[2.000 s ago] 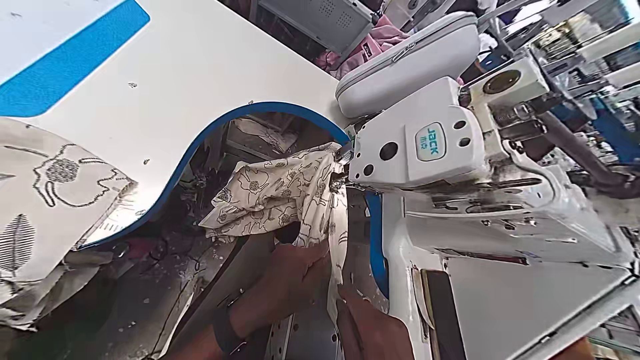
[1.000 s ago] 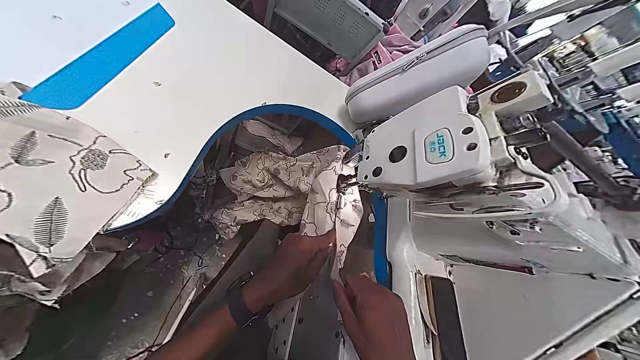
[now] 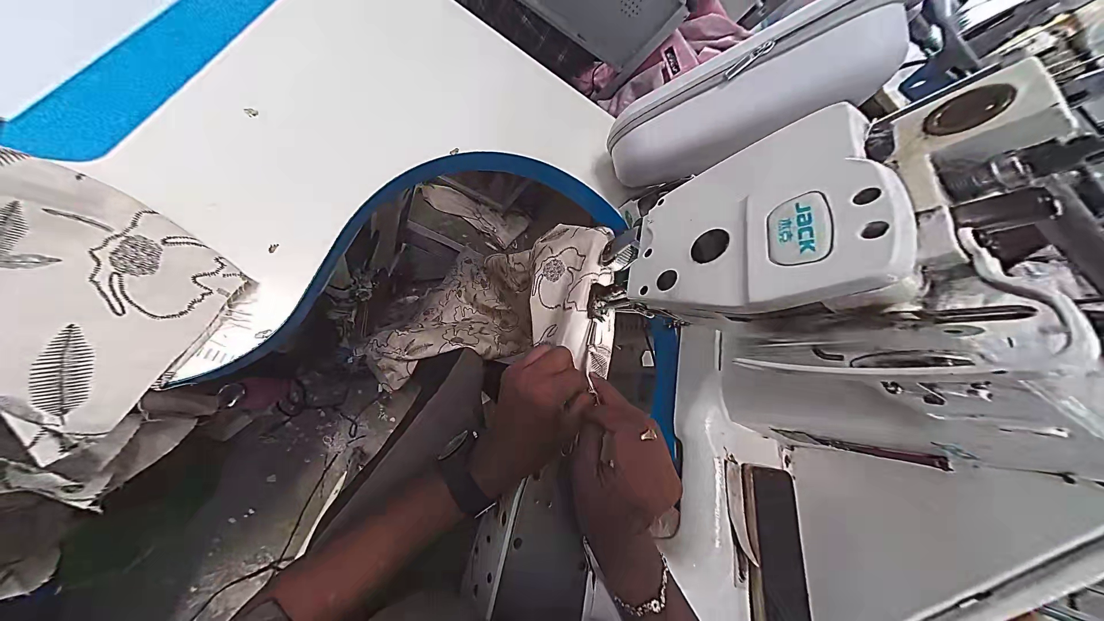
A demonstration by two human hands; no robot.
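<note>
A cream printed fabric piece (image 3: 561, 285) runs under the needle area of a white Jack sewing machine (image 3: 776, 224), its bulk hanging in the table cutout at the left. My left hand (image 3: 535, 414), with a dark band on the wrist, is closed on the fabric's near edge just below the needle area. Touching it on the right, my right hand (image 3: 630, 448), with a bracelet, pinches the same edge; its fingertips are partly hidden. The two hands meet at the narrow folded end of the cloth.
A white table (image 3: 345, 103) with a blue-edged curved cutout lies ahead. More printed fabric (image 3: 69, 319) drapes over its left side. A grey zippered case (image 3: 759, 95) sits behind the machine, near pink cloth (image 3: 707, 34). A dark cord (image 3: 302, 517) hangs at lower left.
My hands, apart along the fabric a second ago, have come together at its edge. The right hand has moved up beside the left. The view has shifted slightly.
</note>
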